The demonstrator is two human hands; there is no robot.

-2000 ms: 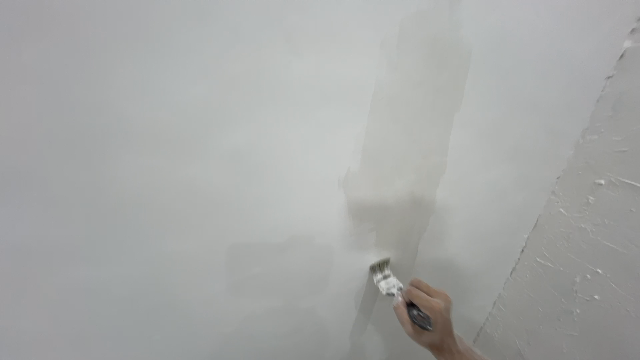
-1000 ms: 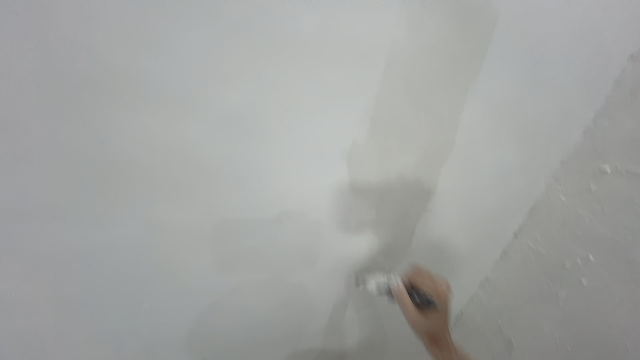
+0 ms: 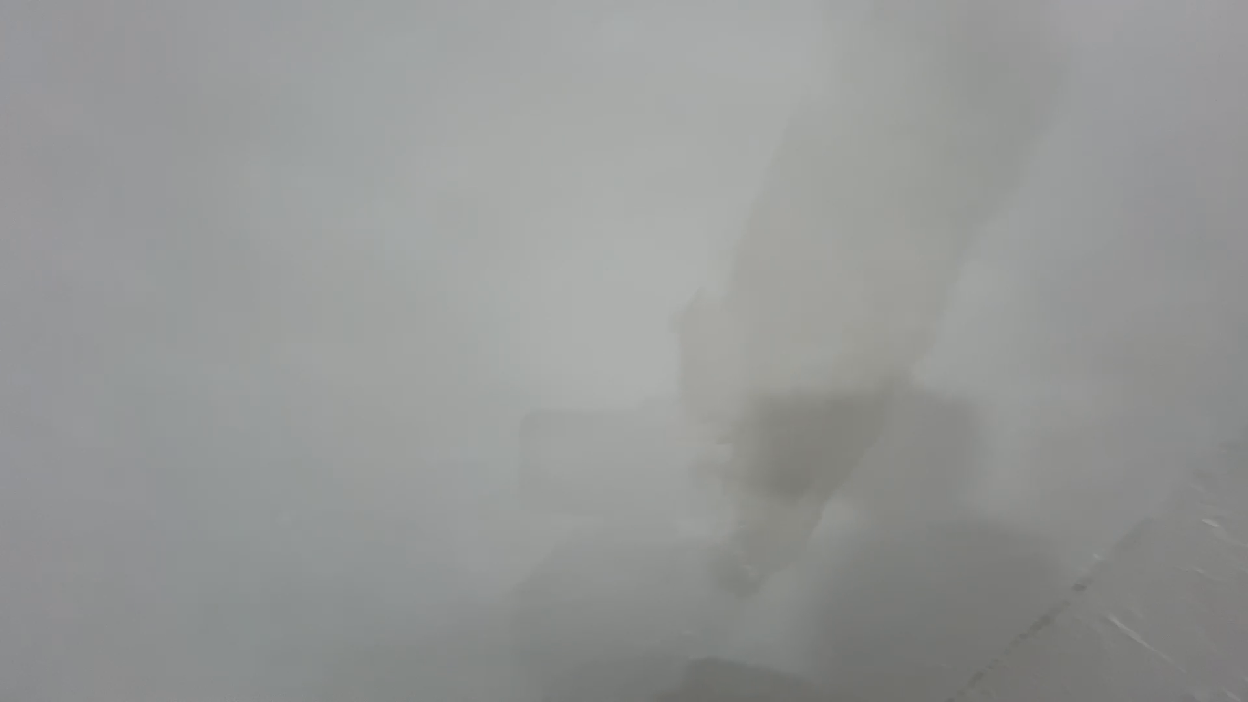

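Note:
Neither of my hands shows in the head view now, and no paintbrush is in sight. A pale grey-white wall surface (image 3: 341, 341) fills most of the view. Down its right half runs a darker, damp-looking grey band (image 3: 858, 224), narrowing to a ragged tip low down. Near the band's lower part lies a darker patch (image 3: 804, 439); whether it is shadow or wetness I cannot tell. Fainter dark shapes spread beside and below it. The picture is blurred.
At the bottom right, a rough grey surface (image 3: 1150, 624) with pale streaks meets the smoother one along a slanting, broken edge (image 3: 1048, 614). A small darker shape (image 3: 741, 678) touches the bottom edge.
The hand holding the paintbrush, seen low at the right against the surface in both earlier frames, has gone out of view. The view itself has shifted.

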